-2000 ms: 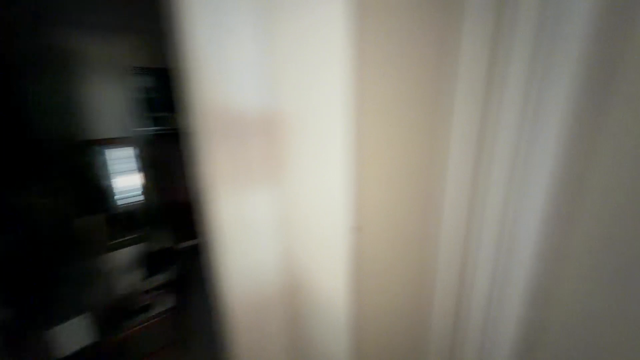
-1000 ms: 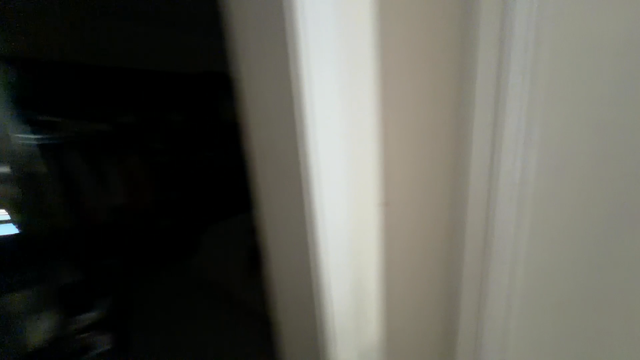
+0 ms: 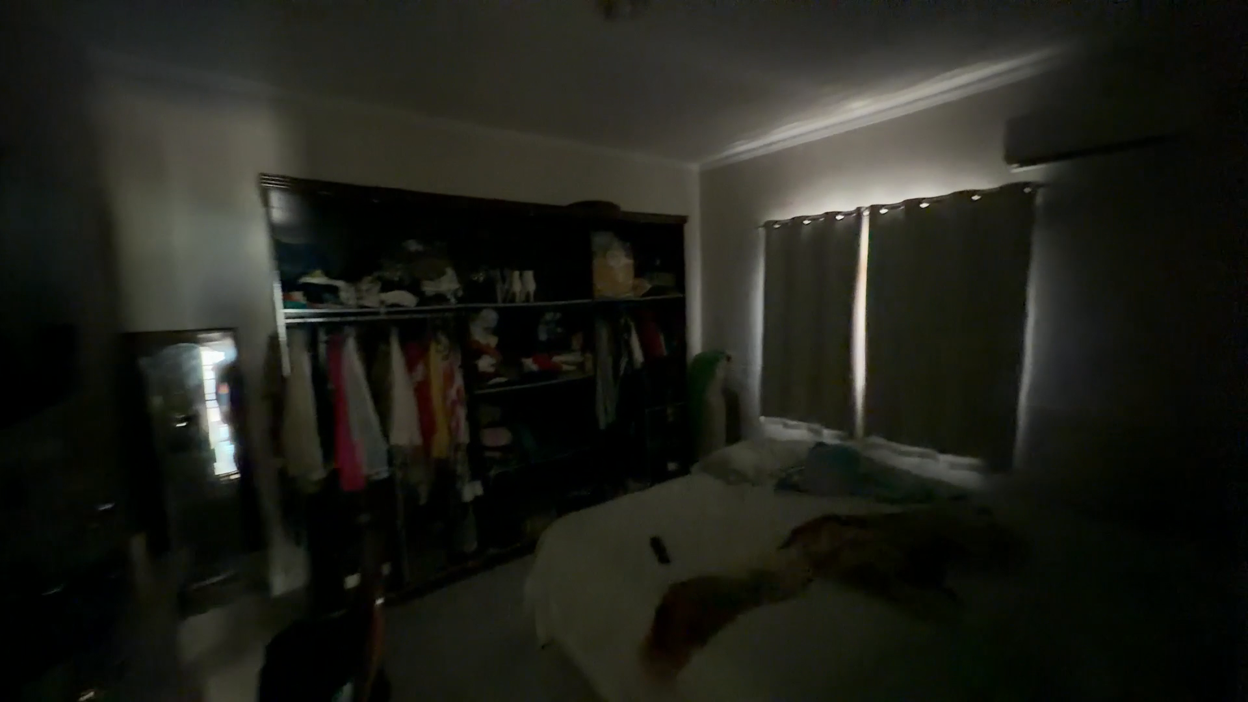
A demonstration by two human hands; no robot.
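Observation:
Neither my left hand nor my right hand shows in the head view. A dim bedroom lies ahead. On the right side of it is a bed with a pale cover. A small dark oblong object, possibly a remote control, lies on the bed, beside a rumpled reddish-brown cloth or blanket. Along the far wall, an open wardrobe holds hanging clothes and shelves with folded items.
A standing mirror reflects a bright window at left. Dark curtains cover the window on the right. A dark object, perhaps a chair, stands at the bottom left. Bare floor runs between it and the bed.
The view has moved a lot: a pale door frame and wall filled much of the earlier frames, and now the dark bedroom fills the view.

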